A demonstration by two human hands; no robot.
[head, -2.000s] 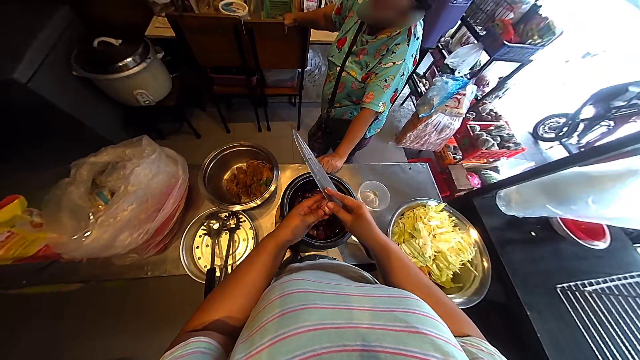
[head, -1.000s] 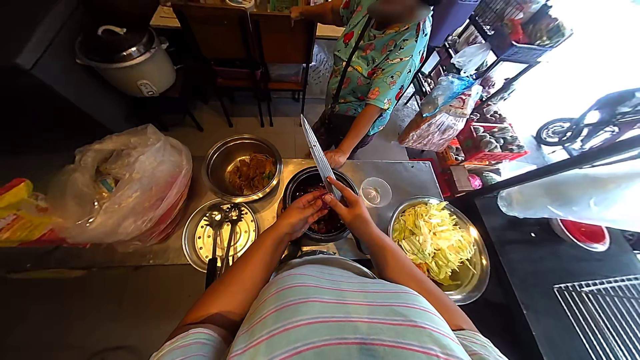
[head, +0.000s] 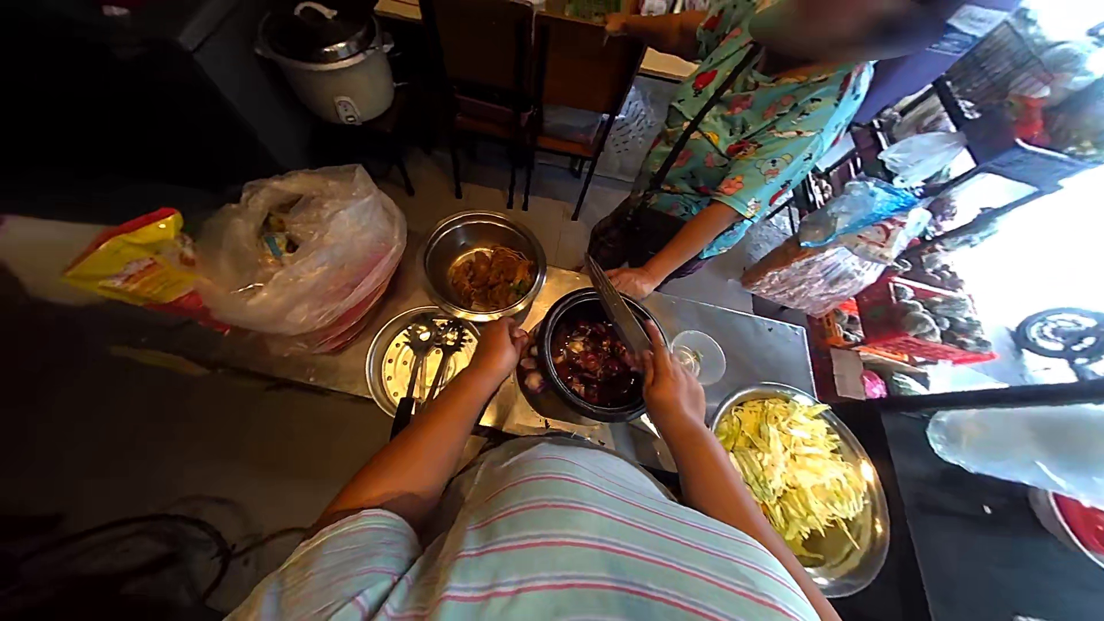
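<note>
My right hand point(head: 671, 379) grips a long-bladed knife point(head: 617, 306), whose blade lies over the right side of a black pot point(head: 552, 379). Dark red chopped food point(head: 595, 358) fills the pot. Left of the pot, my left hand point(head: 502, 347) is closed near the rim of a steel bowl point(head: 440, 302) with brown food inside; whether its fingers hold anything is hidden. Small purplish bulbs point(head: 531, 373) sit between this hand and the pot. A clear cup point(head: 700, 355) stands beside my right hand.
A perforated steel plate point(head: 388, 341) with two dark-handled serving utensils lies at left. A steel basin point(head: 871, 517) holds shredded yellow-green vegetable. Plastic bags point(head: 302, 259) lie at far left. Across the metal table point(head: 759, 336), another person's hand point(head: 634, 281) rests near its far edge.
My hands, together over the pot before, have moved apart: the left toward the steel bowl, the right with the knife to the pot's right side. The knife has come lower.
</note>
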